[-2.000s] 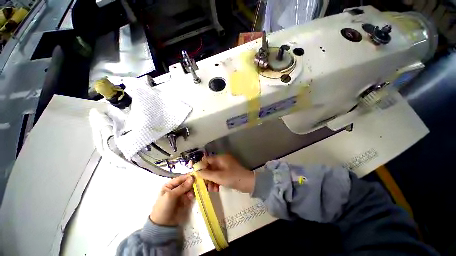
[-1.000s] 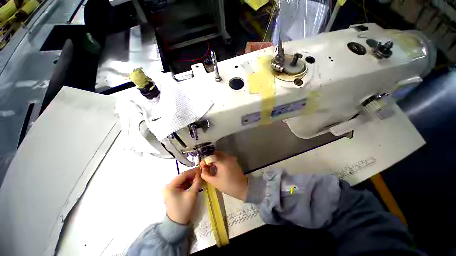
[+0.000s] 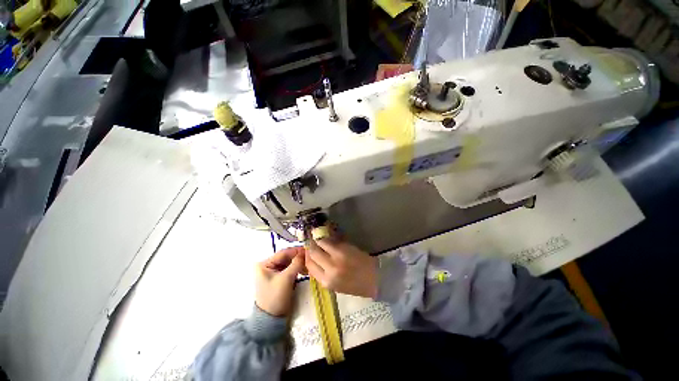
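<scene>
A yellow strip (image 3: 326,324) runs from the needle area towards me over the white tabletop. My left hand (image 3: 278,281) pinches it with thumb and finger on its left side. My right hand (image 3: 342,266) holds its far end close under the presser foot and needle (image 3: 309,224) of the white sewing machine (image 3: 387,141). The fingers hide the strip's far end, and the contact at the needle cannot be made out.
A large off-white panel (image 3: 97,223) lies at the left. A white cloth (image 3: 279,160) and a yellow knob (image 3: 226,114) are on the machine head. The machine arm stretches to the right above the tabletop (image 3: 186,298). Yellow items (image 3: 37,18) lie far left.
Both hands stay at the needle area with the strip. The view has shifted, so the machine sits slightly further right and lower. The strip's near end hangs almost the same.
</scene>
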